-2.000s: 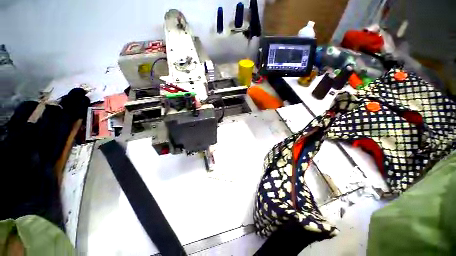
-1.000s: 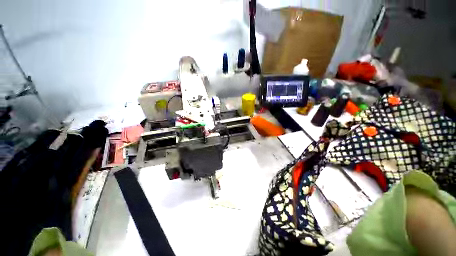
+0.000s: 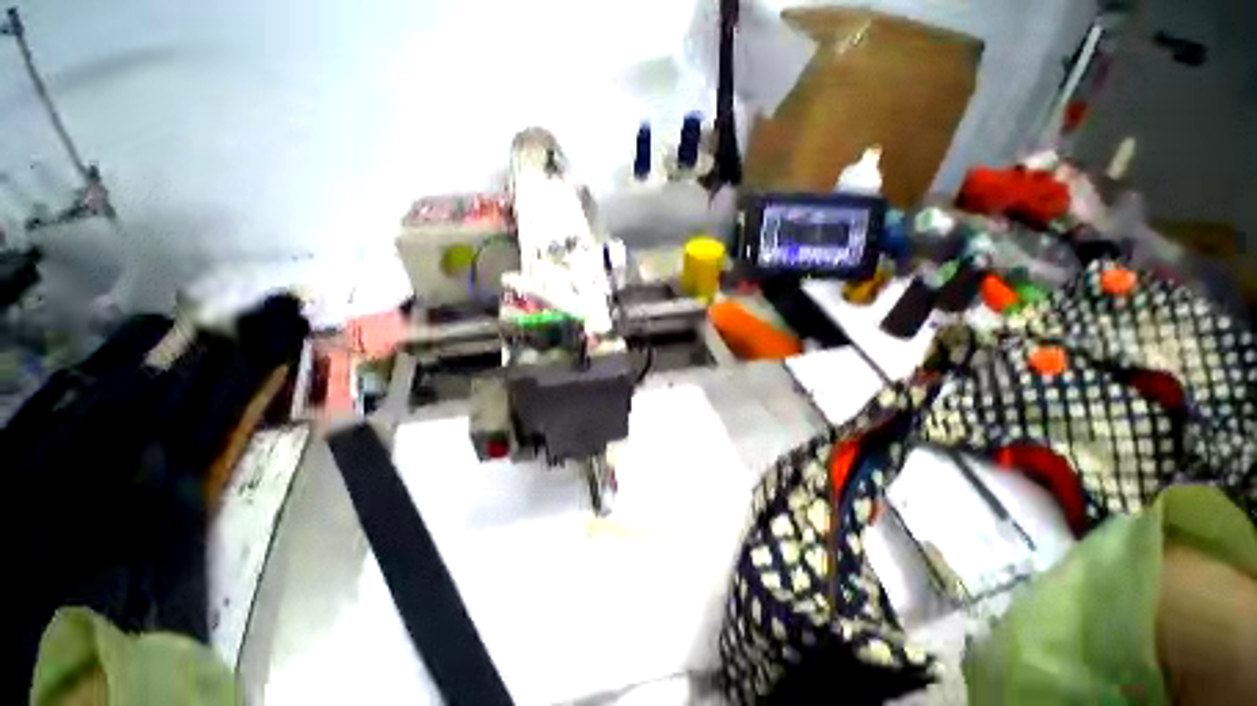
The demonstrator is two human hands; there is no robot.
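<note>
A patterned bag body [image 3: 806, 566] with a red lining edge lies on the right of the table, in front of the machine. A black webbing strap [image 3: 414, 559] lies slanting across the left of the white work sheet [image 3: 607, 593] and runs out at the bottom edge. The dark machine head [image 3: 572, 407] stands over the sheet, with nothing seen under its needle and presser foot [image 3: 601, 486]. My hands are out of the picture below; only a green sleeve and a bit of forearm show at lower left and at lower right.
A dark heap of straps [image 3: 124, 483] lies at left. More patterned bags [image 3: 1103, 393] with orange spots are heaped at right. The lit control screen [image 3: 813, 237], a yellow container [image 3: 703, 266] and dark bottles or spools [image 3: 910, 306] stand behind. A brown cardboard sheet [image 3: 882, 104] leans at the wall.
The camera view has tilted up and shifted, so the table's things sit lower. The right sleeve has moved and now shows forearm skin. The bag and strap look unmoved on the table.
</note>
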